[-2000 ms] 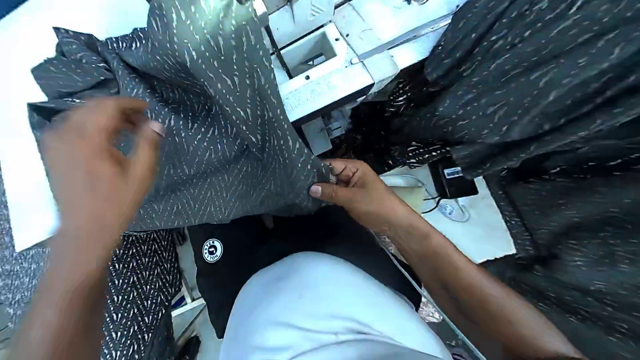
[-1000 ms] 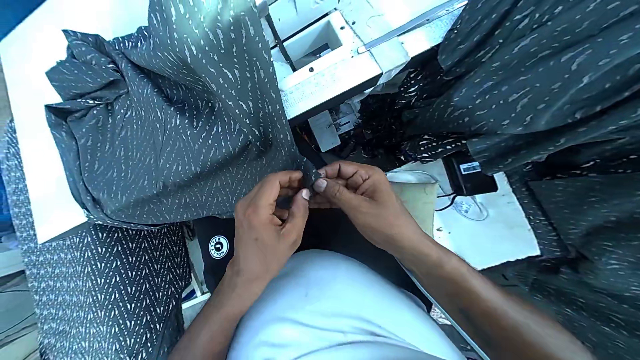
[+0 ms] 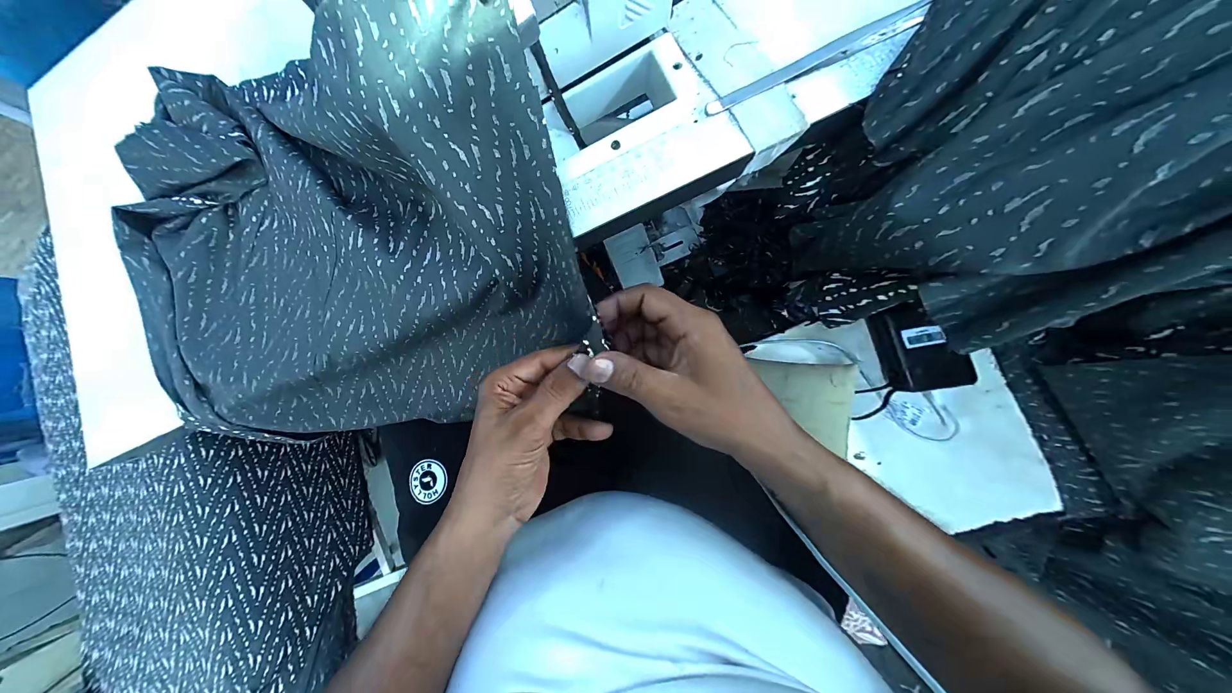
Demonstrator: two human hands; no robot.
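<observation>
A dark grey fabric piece with white flecks (image 3: 385, 289) lies in folds over a white table and reaches down to my lap. Its right corner is pinched between the thumbs and fingers of both hands. My left hand (image 3: 525, 423) grips the edge from the left, thumb tip against the other thumb. My right hand (image 3: 683, 371) holds the same corner from the right. The fingers cover most of the pinched bit. Just beyond the hands is the white bed of a sewing machine (image 3: 664, 159).
More flecked dark fabric (image 3: 1049, 173) hangs at the right. Below it a black box with a cable (image 3: 919, 351) rests on a white board (image 3: 972, 462). Zigzag-patterned fabric (image 3: 212, 539) drapes at the lower left, beside the white tabletop (image 3: 87, 289).
My left hand has come from over the fabric at the left to the corner beside my right hand. Both hands have stayed together there since a second ago.
</observation>
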